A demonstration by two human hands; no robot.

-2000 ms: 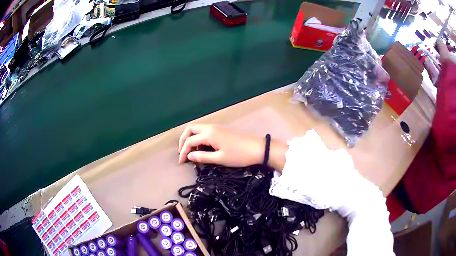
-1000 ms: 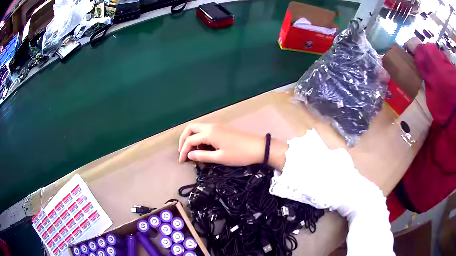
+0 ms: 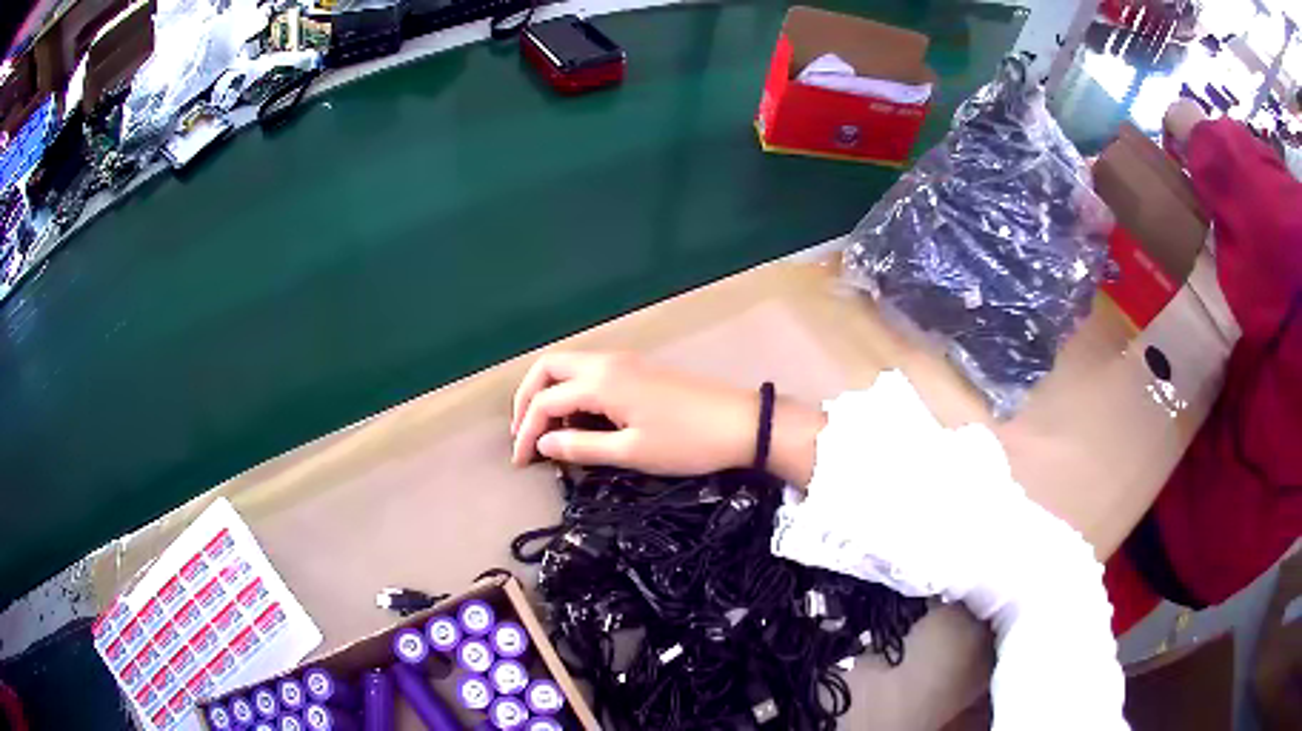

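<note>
My right hand (image 3: 607, 414) lies palm down at the upper left edge of a tangled heap of black USB cables (image 3: 700, 600). Its fingers are loosely bent and a little apart, and no held thing shows. The dark patch under the palm may be shadow or cable. The hand has a black wrist band and a white sleeve. Left of the heap, a brown carton tray (image 3: 548, 643) holds upright and lying purple battery cells (image 3: 476, 617). A loose cable plug (image 3: 407, 600) lies beside the tray. My left hand is not in view.
A white sticker sheet (image 3: 207, 621) lies lower left. A clear bag of black cords (image 3: 985, 243) stands upper right. The green belt (image 3: 371, 271) carries an open red box (image 3: 845, 122) and a black-and-red device (image 3: 573, 54). A person's red sleeve (image 3: 1257, 214) reaches past another red box (image 3: 1139, 279).
The open red box and the black-and-red device have moved left along the belt. The person's red sleeve has come further in at the right. My right hand has stayed still.
</note>
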